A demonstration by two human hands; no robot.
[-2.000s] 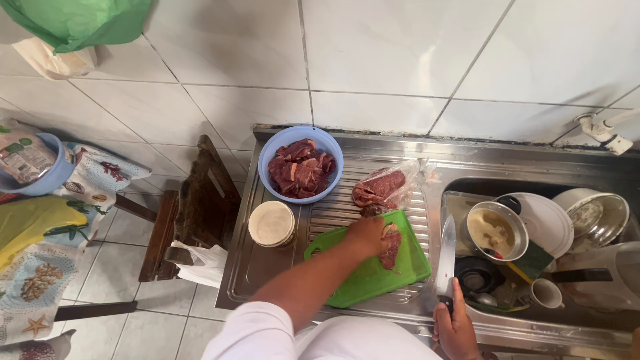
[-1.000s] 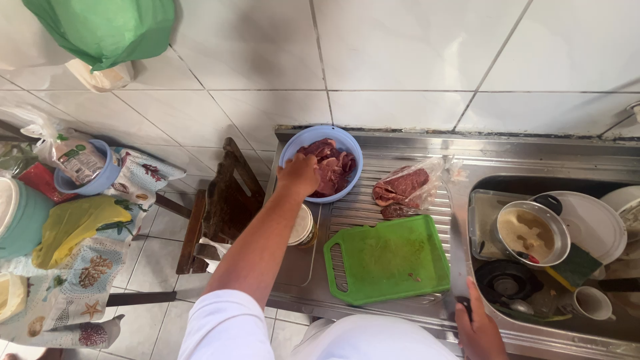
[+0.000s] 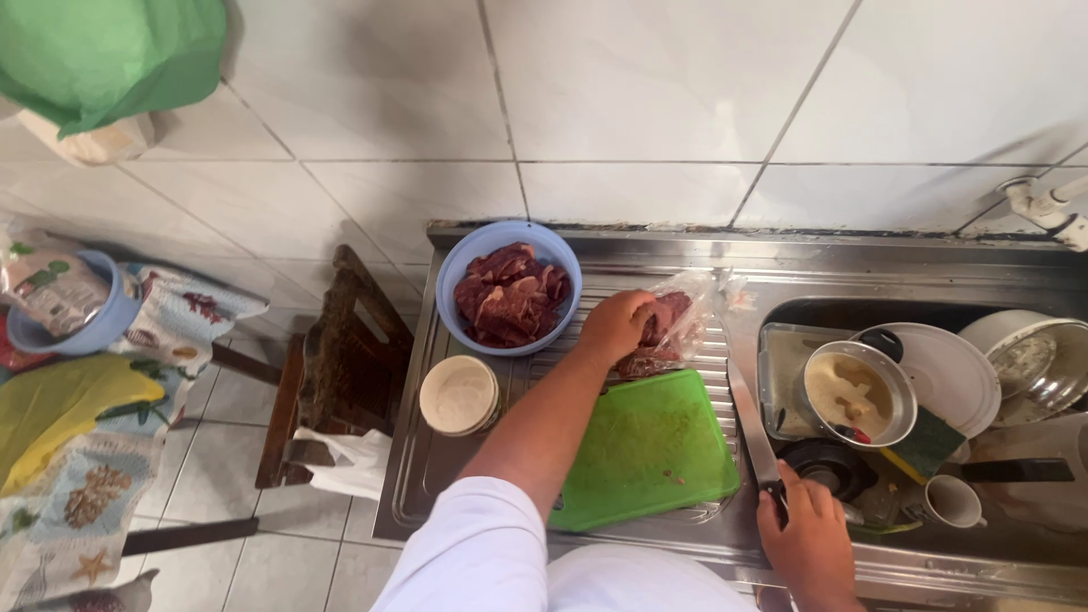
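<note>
My left hand (image 3: pixel 619 327) grips the larger piece of raw meat (image 3: pixel 663 319), which lies partly in a clear plastic bag (image 3: pixel 699 316) on the ribbed drainboard. A smaller piece of meat (image 3: pixel 650 363) sits just below it, at the top edge of the green cutting board (image 3: pixel 650 450). The board bears only smears and small scraps. My right hand (image 3: pixel 807 531) holds a kitchen knife (image 3: pixel 752 416) by its dark handle, the blade pointing away from me beside the sink. Cut meat (image 3: pixel 514 293) fills much of the blue plastic bowl (image 3: pixel 574 259) near the wall.
A round off-white tub (image 3: pixel 459 395) stands below the bowl. The steel sink (image 3: pixel 850 308) at right holds a pot of cloudy liquid (image 3: pixel 858 395), plates, a cup (image 3: pixel 952 500) and a sponge (image 3: pixel 931 442). Left of the counter are a wooden chair (image 3: pixel 353 340) and a cloth-covered table (image 3: pixel 93 510).
My left hand was at the cutting board two seconds ago, then over the meat in the blue bowl; now it is on the bagged meat. The slice seen on the board earlier is gone from it.
</note>
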